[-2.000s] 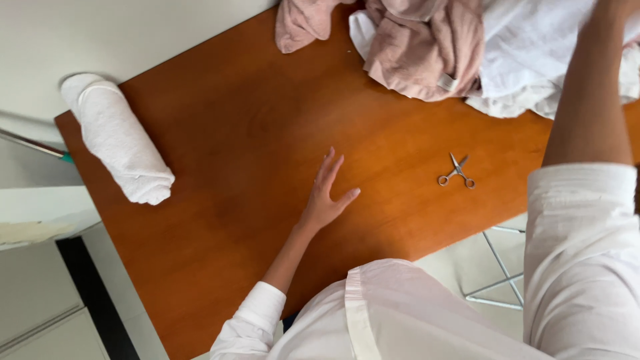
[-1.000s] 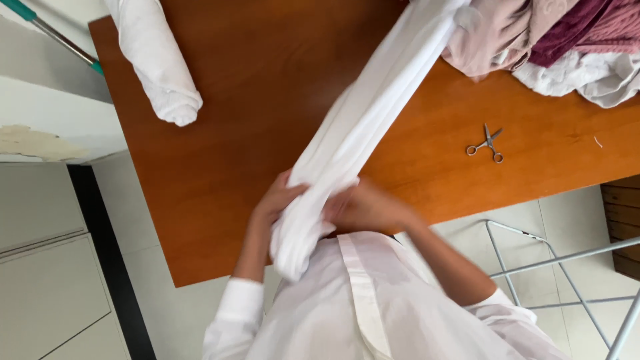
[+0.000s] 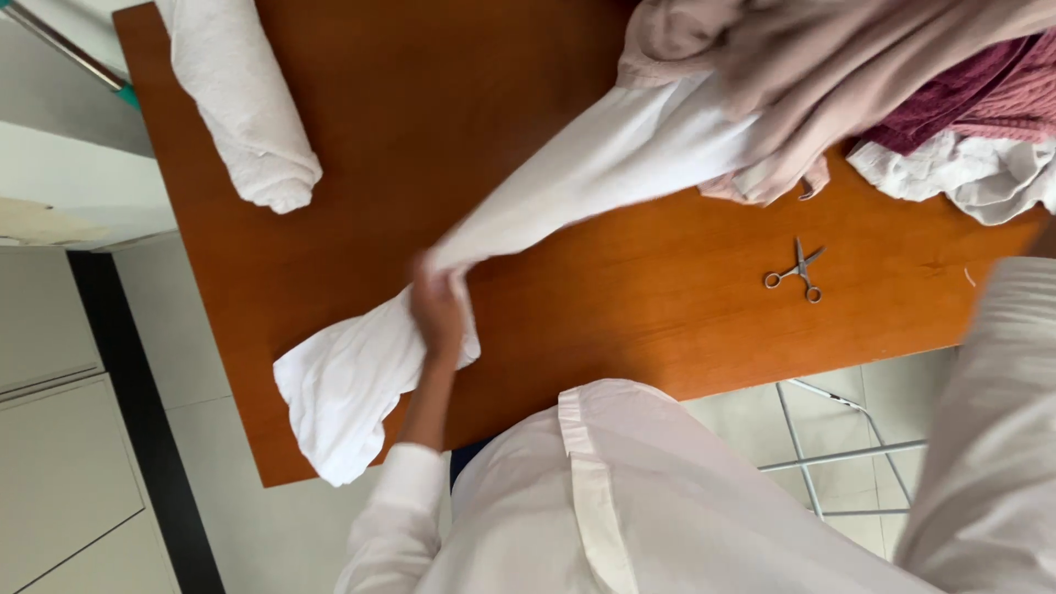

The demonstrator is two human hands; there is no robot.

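Note:
My left hand (image 3: 439, 309), blurred, grips a long white cloth (image 3: 569, 177) near its middle. One end of the cloth spreads over the table's front left corner, and the other runs up right beneath a heap of dusty-pink cloth (image 3: 792, 74). My right hand is outside the view; only the white sleeve of that arm shows at the right edge. A rolled white towel (image 3: 247, 107) lies at the table's left side. Open scissors (image 3: 799, 271) rest on the wood to the right, below the pink cloth.
The brown wooden table (image 3: 660, 313) has its front edge close to my body. Maroon cloth (image 3: 949, 91) and crumpled white cloth (image 3: 982, 177) lie at the upper right. A metal-tube frame (image 3: 841, 455) stands on the floor beyond the front edge. A pole with a green part is at the upper left.
Both hands were on the white cloth by my body; now only my left hand is seen on it, farther left and forward. The right hand has left the view. The dusty-pink cloth now overlaps the white cloth.

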